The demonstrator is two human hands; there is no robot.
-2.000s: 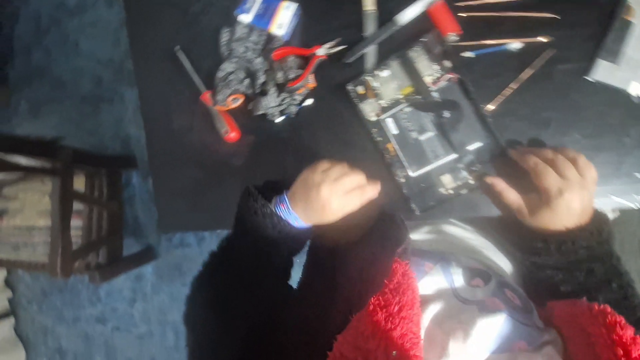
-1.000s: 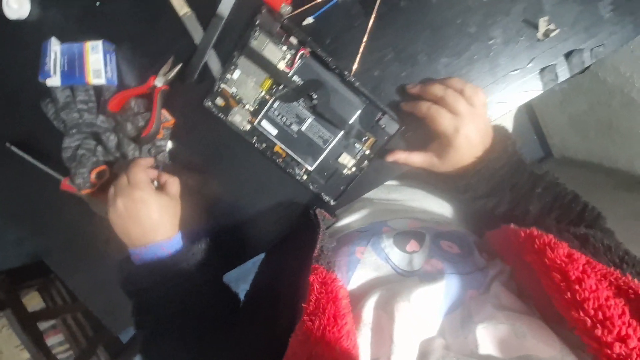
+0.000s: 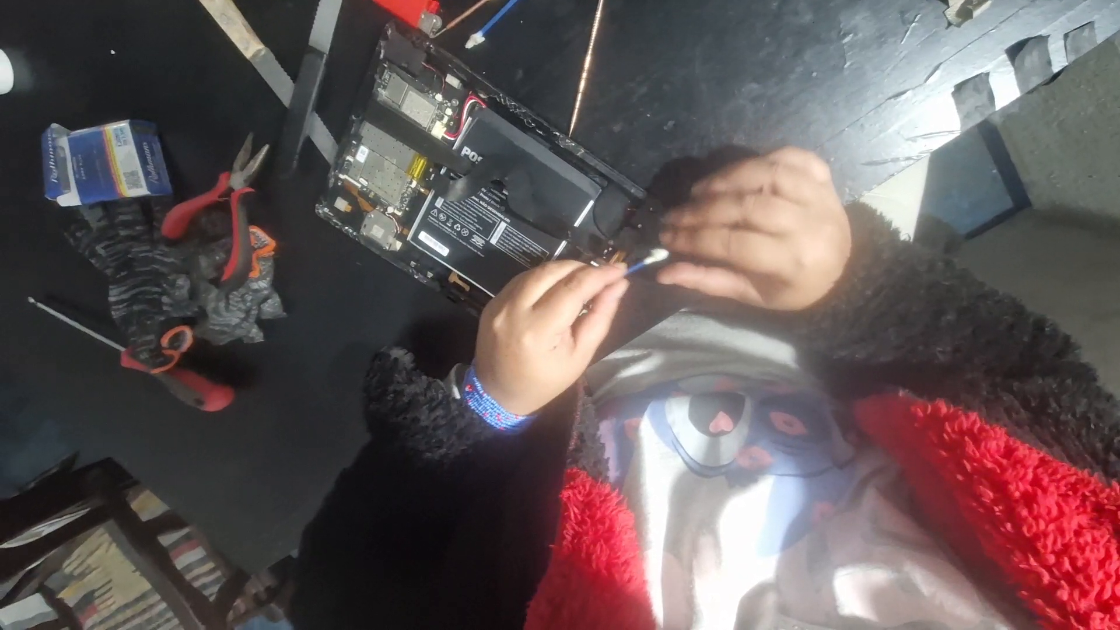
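Note:
My left hand (image 3: 547,337), with a beaded bracelet at its wrist, pinches a blue-stemmed cotton swab (image 3: 646,262) whose white tip points right. It is over the lower right edge of an opened tablet (image 3: 378,179), which shows its circuit boards and a black battery (image 3: 532,179). My right hand (image 3: 761,229) is beside the tablet's right end, fingers slightly apart and fingertips near the edge; no held object shows. Left of the tablet lie red-handled pliers (image 3: 234,188), a striped dark glove (image 3: 131,271) and a red-handled screwdriver (image 3: 188,381).
A blue and white box (image 3: 107,162) is at the left. Metal strips (image 3: 262,66) lie beyond the tablet, with a red object (image 3: 407,10), another blue swab (image 3: 492,24) and a copper-coloured strip (image 3: 588,66). A wooden chair (image 3: 114,534) is at the lower left.
My left hand has moved right, from beside the glove and screwdriver to the tablet's edge, and now shows a swab in its fingers. My right hand stays by the tablet's right end.

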